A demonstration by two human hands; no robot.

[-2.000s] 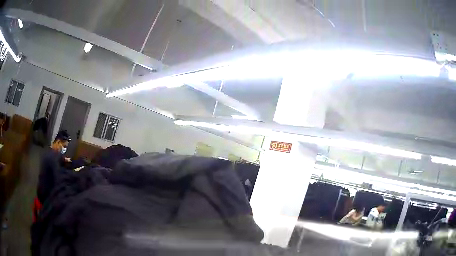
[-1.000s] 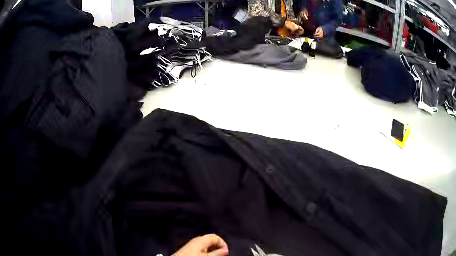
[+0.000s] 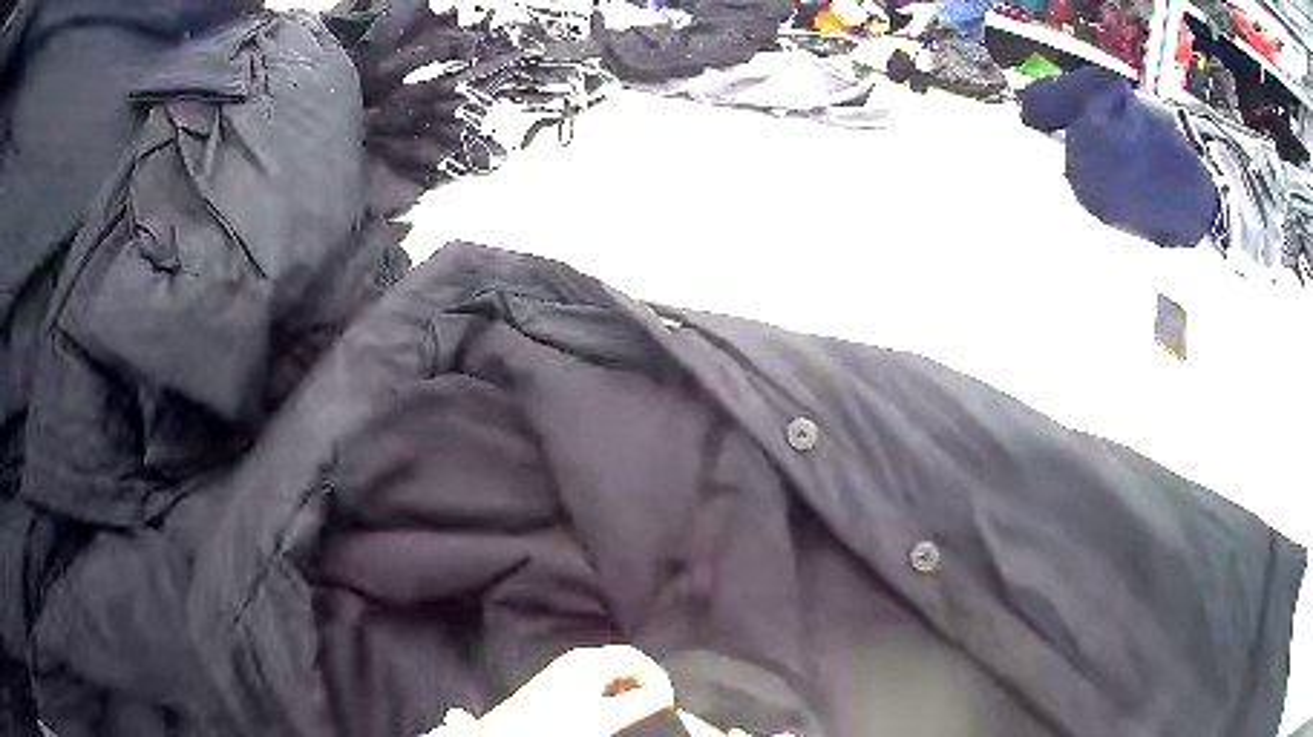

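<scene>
A dark padded coat [image 3: 1037, 533] lies open across the table, showing its smoother purplish-dark lining [image 3: 619, 461]. Two round metallic buttons [image 3: 802, 433] show on its front edge. My left hand [image 3: 590, 694] is at the bottom edge, washed out by glare, over the lining with fingers bent; whether it grips cloth cannot be told. A smooth grey-green piece [image 3: 742, 688] lies just right of its fingers. A pale sliver at the bottom edge beside it is too small to name. I cannot make out my right hand or any tool.
A tall dark coat pile [image 3: 187, 274] stands at the left, touching the coat. Black pieces with white cords [image 3: 519, 101], a grey cloth [image 3: 785, 84], a navy bundle [image 3: 1138, 166] and grey garments [image 3: 1256, 180] lie at the back. A small dark rectangle [image 3: 1171, 327] lies on the white table [image 3: 864, 216] at right.
The view has swung down from ceiling and pile to the table. Since one second ago it has brightened and tipped slightly lower; the pointed metal tips beside my left hand no longer show.
</scene>
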